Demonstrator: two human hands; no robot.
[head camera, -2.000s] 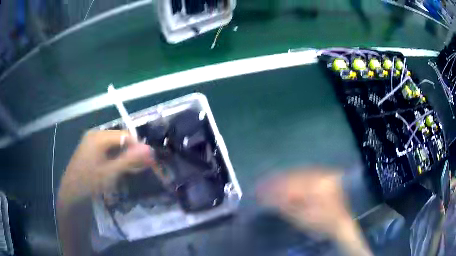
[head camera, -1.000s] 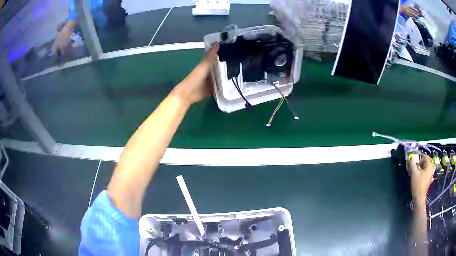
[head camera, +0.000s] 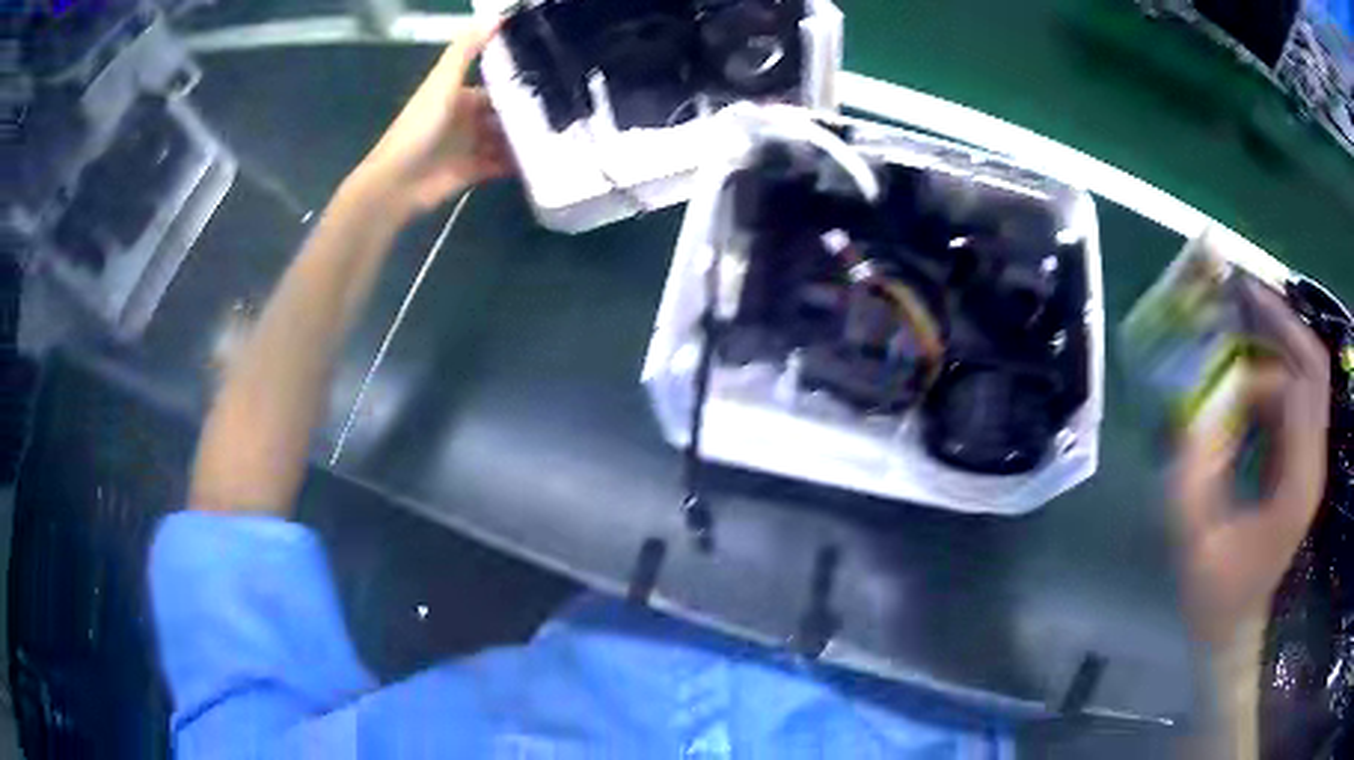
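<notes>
My left hand (head camera: 463, 141) grips the left side of a white housing (head camera: 587, 190) with black parts inside, at the top of the view. A second white housing (head camera: 876, 472) lies on the worktop in front of me, holding a black optical unit, a round black lens (head camera: 992, 420) at its lower right corner and thin orange and red wires (head camera: 909, 319). A black cable (head camera: 701, 386) hangs over its left side. My right hand (head camera: 1255, 460), blurred, holds a power board (head camera: 1188, 334) with yellow on it, right of this housing.
Black strips (head camera: 817, 594) hang along the worktop's near edge. A green conveyor (head camera: 980, 60) with a white rail (head camera: 1025, 146) runs behind. Another white housing (head camera: 186, 223) is blurred at far left. Dark material lies at the right edge, too blurred to tell.
My left hand has brought the far housing from the conveyor nearer, beside the one on the worktop. My right hand has lifted a board away from the parts tray. The view has shifted.
</notes>
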